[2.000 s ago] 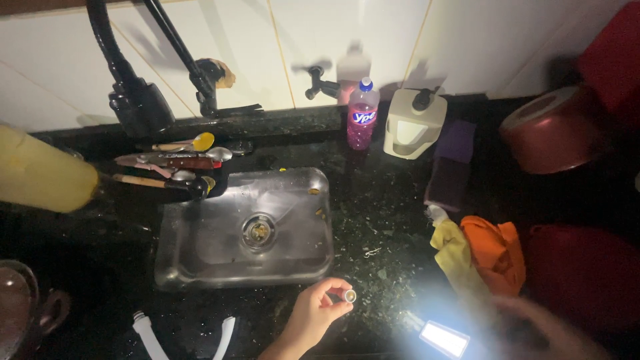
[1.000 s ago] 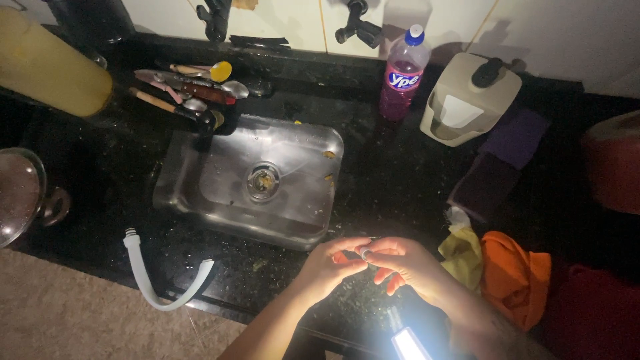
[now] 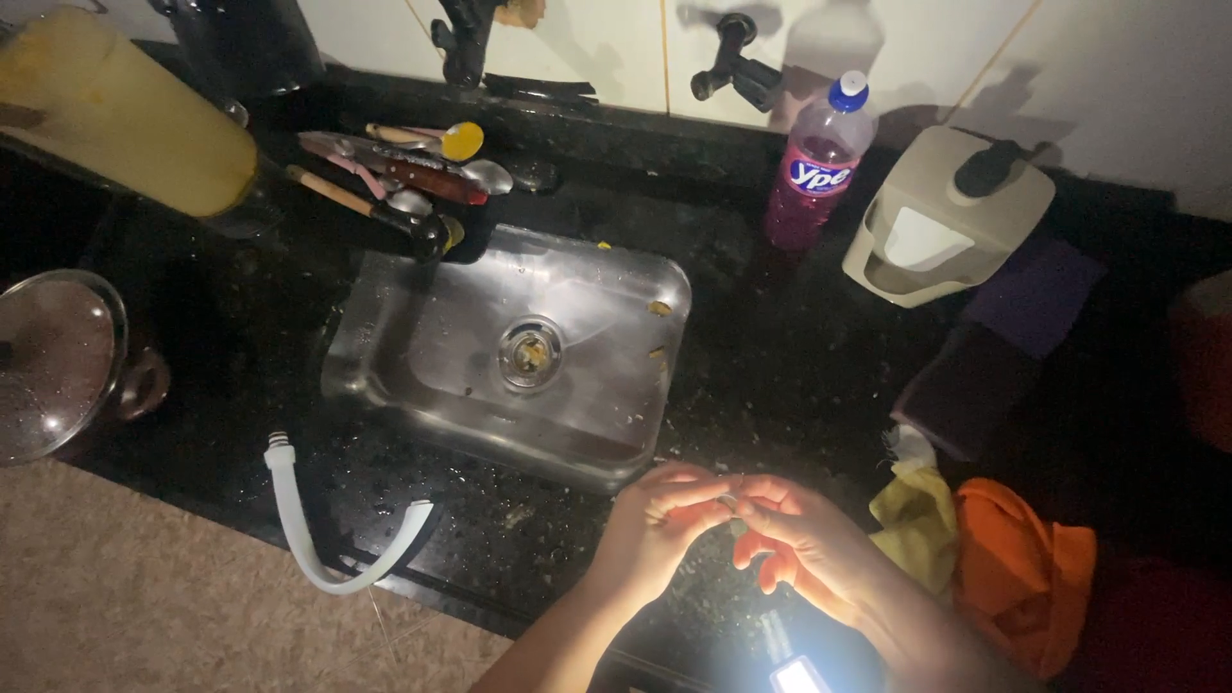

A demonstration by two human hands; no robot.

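My left hand [image 3: 664,529] and my right hand [image 3: 794,539] meet fingertip to fingertip over the black stone counter, just off the front right corner of the steel sink [image 3: 520,361]. A small round fitting [image 3: 730,502] is pinched between both hands' fingertips; its details are mostly covered. Below my right hand a bright lamp [image 3: 799,676] shines at the bottom edge. To the left, a curved white spout tube [image 3: 332,577] with a threaded end lies along the counter's front edge.
Behind the sink lie several utensils [image 3: 414,178], under a wall tap [image 3: 736,67]. A bottle of pink Ypê detergent [image 3: 818,173] and a beige container [image 3: 948,217] stand back right. Yellow [image 3: 919,525] and orange [image 3: 1020,568] cloths lie right. A glass lid [image 3: 58,366] and a yellowish container [image 3: 125,115] are left.
Two seconds ago my left hand alone held the small fitting, with my right hand near the lamp. My right hand has since come over to it. The view has shifted closer to the counter.
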